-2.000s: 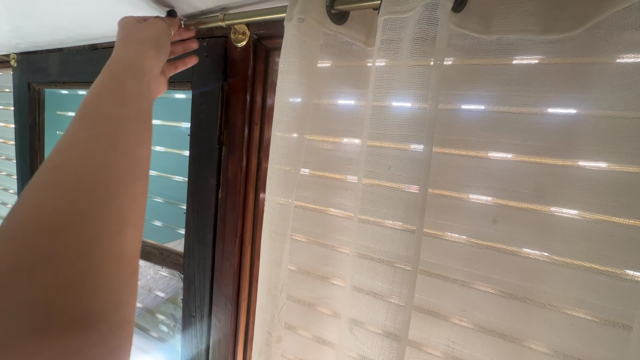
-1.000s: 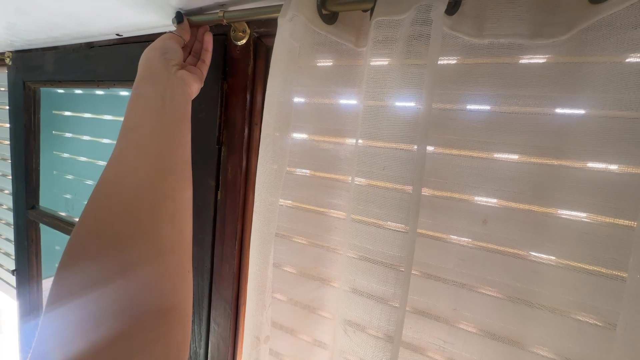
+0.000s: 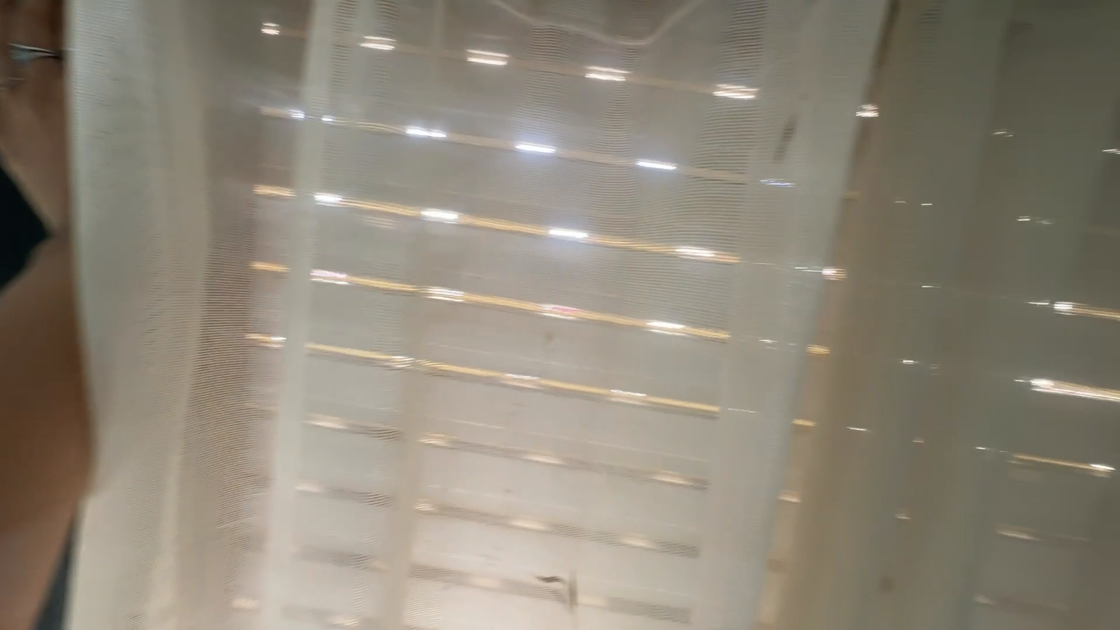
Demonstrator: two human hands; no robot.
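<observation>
A sheer cream curtain (image 3: 542,367) fills most of the view, hanging in soft vertical folds. At the left edge, beside the curtain's border, part of my left hand (image 3: 33,114) shows with a ring on one finger, and the forearm runs down below it. The frame edge cuts off the fingers, so what they hold or touch is hidden. My right hand is out of view. The picture is blurred by motion.
Behind the curtain, slatted shutters let through slanting rows of bright light. Another fold or panel of sheer fabric (image 3: 945,332) hangs at the right. A dark surface (image 3: 16,227) shows beside my left arm.
The view has swung right, so the rod and dark-framed window have left it. Earlier my left hand was raised at the curtain rod's end; now it is only partly seen at the left edge.
</observation>
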